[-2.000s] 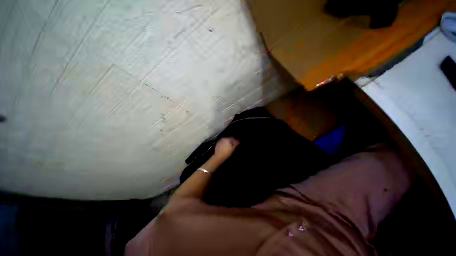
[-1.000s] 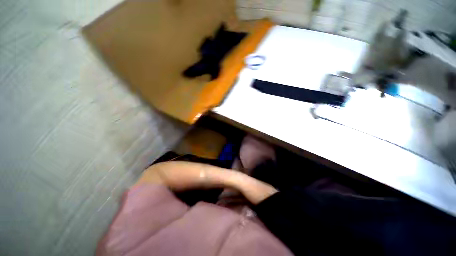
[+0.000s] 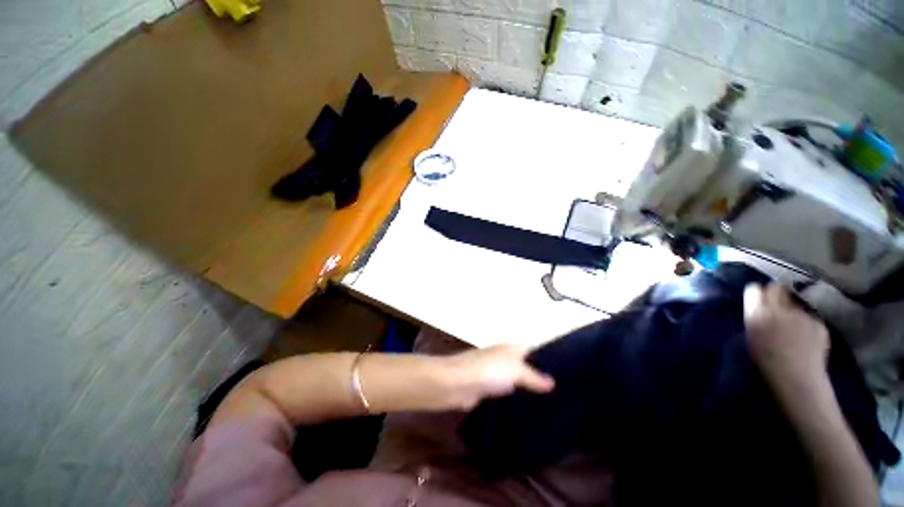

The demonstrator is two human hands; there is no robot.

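A large black garment piece (image 3: 654, 386) lies bunched over the table's front edge and my lap, shiny at its top. My left hand (image 3: 506, 374) is on its left edge, and the fingers hold the cloth. My right hand (image 3: 778, 322) grips its upper right part, just in front of the sewing machine (image 3: 783, 188). A flat black band (image 3: 510, 239) lies on the white table, its right end at the needle plate (image 3: 593, 224), under the machine head. The presser foot is too small to make out.
A white ring (image 3: 433, 166) lies on the table (image 3: 525, 129). A black bundle of strips (image 3: 345, 144) rests on the orange-taped cardboard (image 3: 178, 149) at left. A yellow-green screwdriver (image 3: 553, 38) stands at the brick wall. A green-blue thread cone (image 3: 868, 151) is on the machine.
The view has swung right and up to the table. The black garment has risen from my lap onto the table's front. My right hand has come into view, gripping it.
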